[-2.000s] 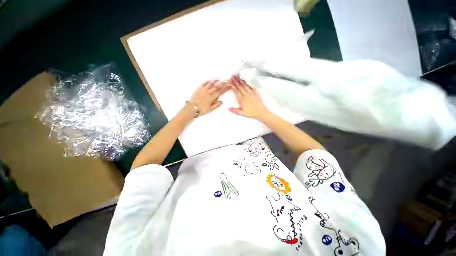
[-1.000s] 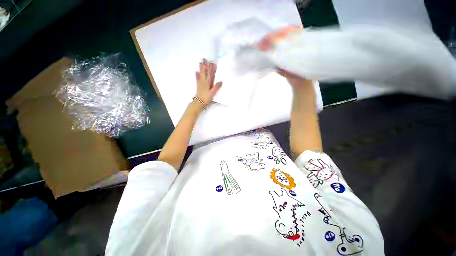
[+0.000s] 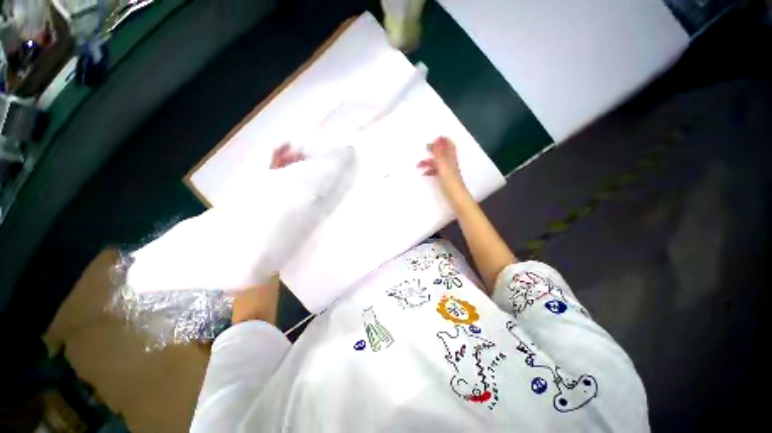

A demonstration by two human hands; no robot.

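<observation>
A bulky white wrapped bundle (image 3: pixel 233 228) slants over the left part of the white sheet stack (image 3: pixel 398 194) and past its edge. It covers my left palm and wrist. The fingers of my left hand (image 3: pixel 286 156) show at its far edge, and the bundle seems to rest in that hand. My right hand (image 3: pixel 442 159) is over the right part of the stack, fingers loosely bent and apart, holding nothing. A thin sheet edge (image 3: pixel 398 97) lifts near the stack's far side. The product inside the bundle is hidden.
Crumpled clear plastic (image 3: pixel 173 317) and brown cardboard (image 3: pixel 102 338) lie at the left, partly under the bundle. A second white sheet stack (image 3: pixel 559 59) is at the upper right. A pale yellowish end (image 3: pixel 402 21) shows at the top. Blurred items stand at the upper left.
The bundle has swung from the right side to the left, over my left forearm. My right hand has let it go. The view has turned, showing more of the bench at the upper left.
</observation>
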